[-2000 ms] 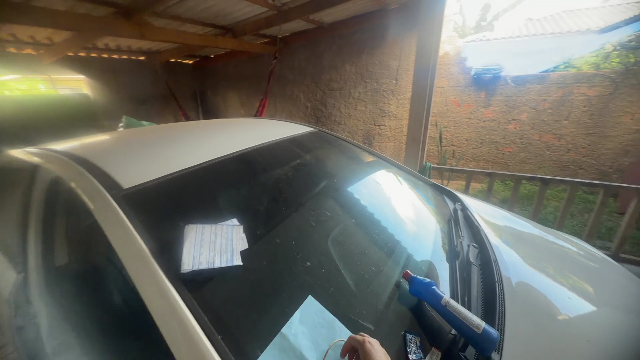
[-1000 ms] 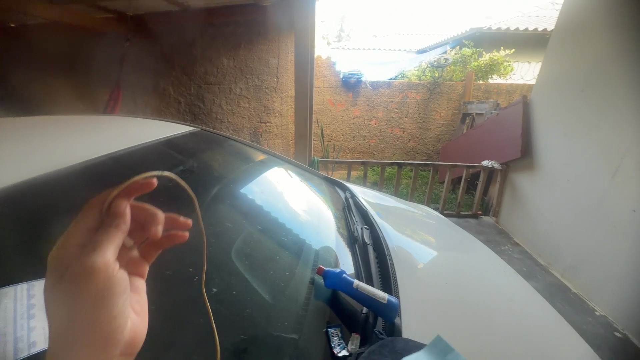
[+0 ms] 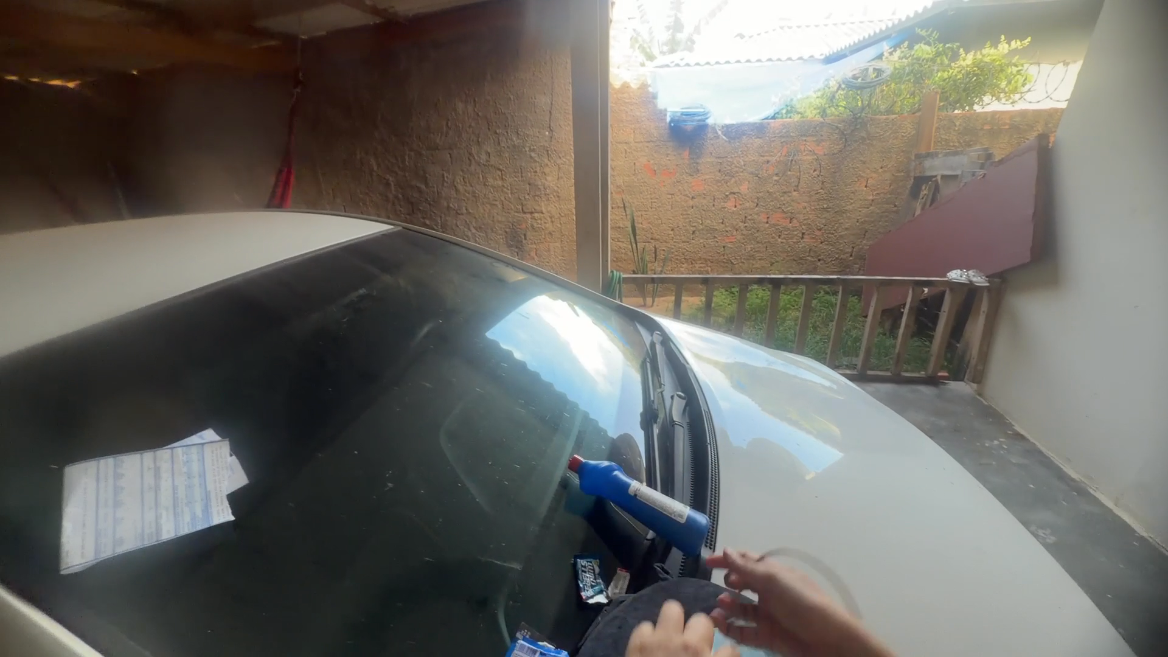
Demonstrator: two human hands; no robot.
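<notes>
My right hand [image 3: 776, 598] is near the bottom edge, above the base of the windshield [image 3: 365, 438] of a light-coloured car. A thin looped cord [image 3: 826, 570], blurred, arcs behind it and seems pinched in its fingers. My left hand [image 3: 673, 634] is close beside it with curled fingers, partly cut off by the frame; its grip is hidden. Just beyond my hands, a blue plastic bottle with a red cap [image 3: 643, 502] lies by the wipers. A bit of light-blue material [image 3: 753, 651] shows under my hands.
Small blue packets [image 3: 591, 579] and a dark rounded object [image 3: 652, 607] are at the windshield's lower edge. Papers [image 3: 146, 502] show at the left glass. The car's hood [image 3: 876, 474] extends right, toward a wooden railing [image 3: 803, 319] and a pale wall [image 3: 1086, 301].
The hand raised at the left with the thin cord a second ago is no longer there; both hands are now together at the bottom. The view has swung right since the first frame.
</notes>
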